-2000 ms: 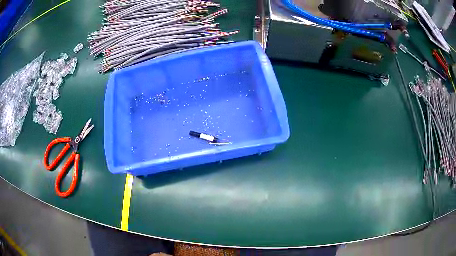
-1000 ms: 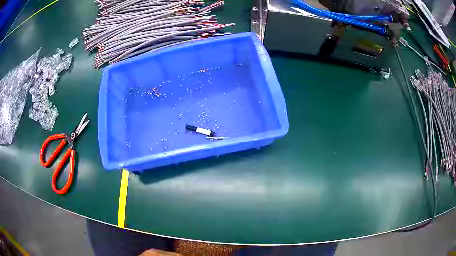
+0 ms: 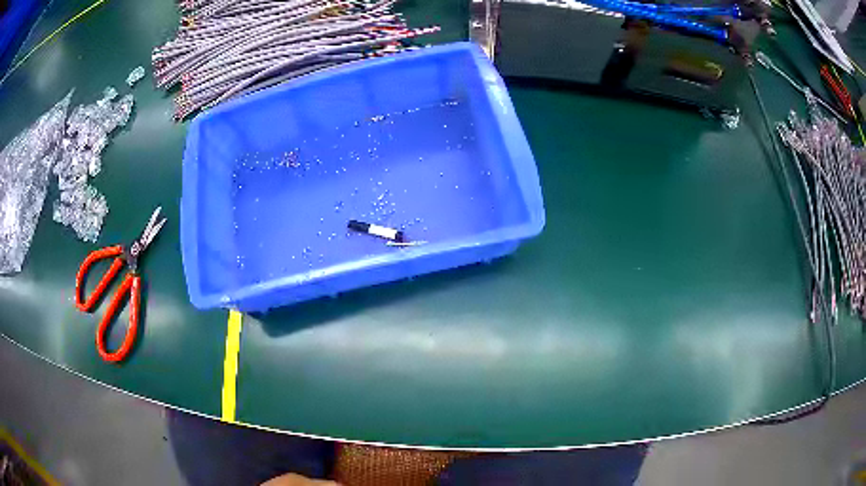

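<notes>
A shallow blue tray sits on the green mat in front of me. Small clippings lie in it, with a black-and-white piece near its front wall. Scissors with orange-red handles lie left of the tray, blades slightly apart. A pile of grey cables lies behind the tray. A small skin-coloured patch shows at the bottom edge, cut off beside a brown textured piece; it may be part of a hand, but I cannot tell which. No hand is seen touching anything on the bench.
Clear plugs and a clear crinkled bag lie at the left. A metal machine with blue tubes stands at the back. More grey cables lie at the far right, beside a thin dark lead. Yellow tape marks the mat.
The view has shifted, so the tray, scissors and machine appear higher and the tray slightly further left. Nothing on the bench has visibly been moved or picked up.
</notes>
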